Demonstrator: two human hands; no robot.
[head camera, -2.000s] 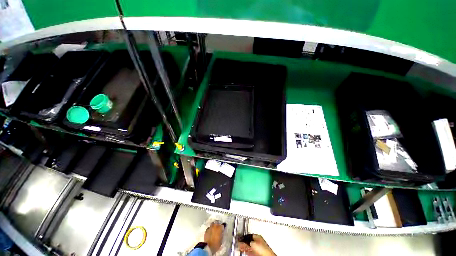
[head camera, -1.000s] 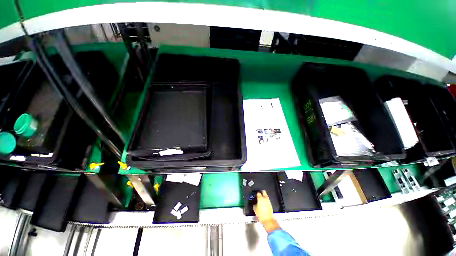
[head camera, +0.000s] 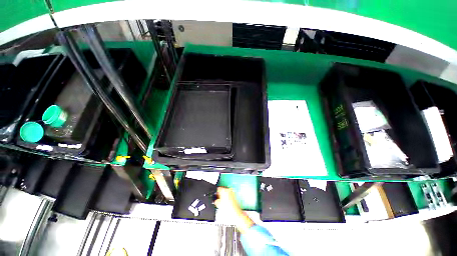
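Observation:
My right hand (head camera: 225, 198), with a blue sleeve, reaches over the lower shelf. Its fingertips are at the right edge of a black component tray (head camera: 183, 202). Small white pieces (head camera: 197, 207) lie in this tray, and a white paper (head camera: 203, 176) is at its back. The fingertips are small and blurred against the dark tray, so whether they hold anything cannot be told. Two more black trays stand to the right: one (head camera: 280, 202) with a few small pale bits, the other (head camera: 323, 205) with tiny bits and a paper slip. My left hand is not in view.
Above are large black bins (head camera: 253, 125), a printed sheet (head camera: 295, 142) and a bin (head camera: 346, 150) with bagged parts. Teal round containers (head camera: 32, 132) are in the left bin. Metal posts (head camera: 112, 82) cross at left. A yellow ring (head camera: 117, 252) is cut by the bottom edge.
My right hand went from the line surface to the middle tray, then left to the white-piece tray. My left hand has left the picture. The view shifted right, then partly back left.

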